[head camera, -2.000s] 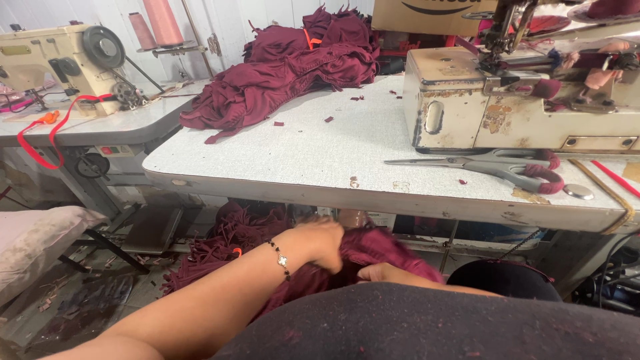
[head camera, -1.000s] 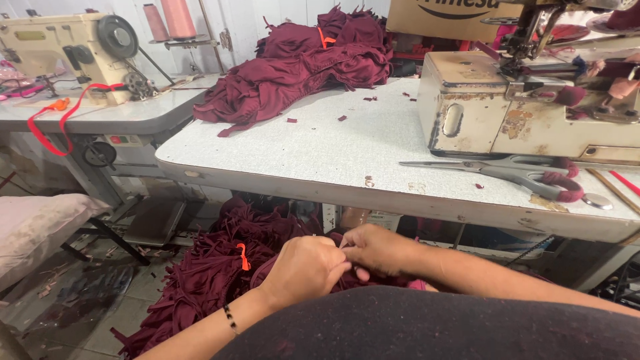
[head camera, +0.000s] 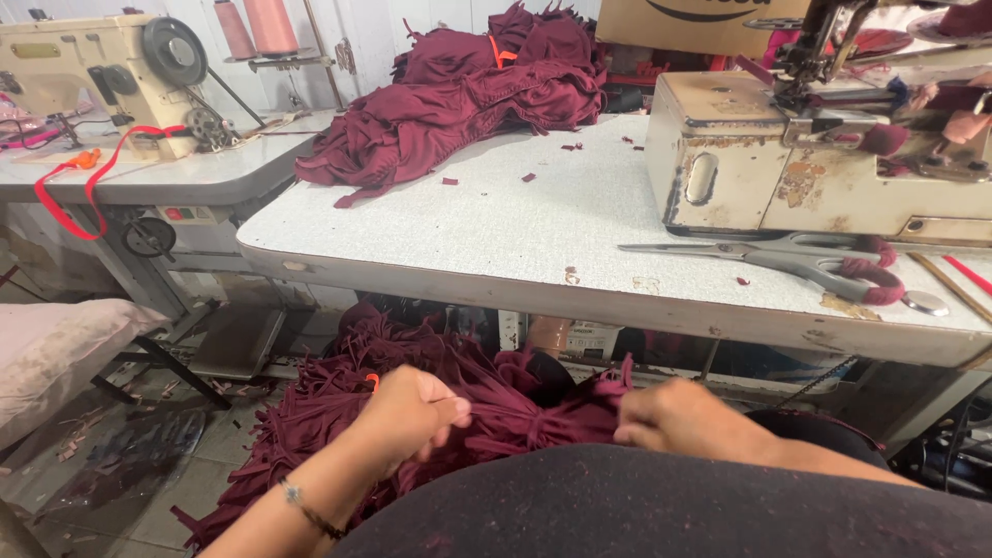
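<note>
My left hand (head camera: 415, 411), with a bracelet at the wrist, is curled over a bundle of maroon fabric pieces (head camera: 535, 418), thumb and finger pinched near a thin strand of it. To the right of the bundle, my right hand (head camera: 659, 415) is closed at its gathered fabric end; the fingertips are partly hidden. Between the hands the bundle looks cinched at its middle. A larger heap of maroon fabric strips (head camera: 287, 434) lies below and to the left, with an orange tie (head camera: 373, 381) showing beside my left hand.
The white worktable (head camera: 465, 232) bears a maroon fabric pile (head camera: 457, 101), grey-handled scissors (head camera: 775, 260) and an industrial sewing machine (head camera: 721, 155). Another sewing machine (head camera: 101, 77) stands on the left table. A stained cushion (head camera: 62, 356) is at the left; a cardboard box (head camera: 697, 27) stands behind.
My hands, together one second ago, are now apart with the maroon bundle between them. The bundle's cinched middle has come into view.
</note>
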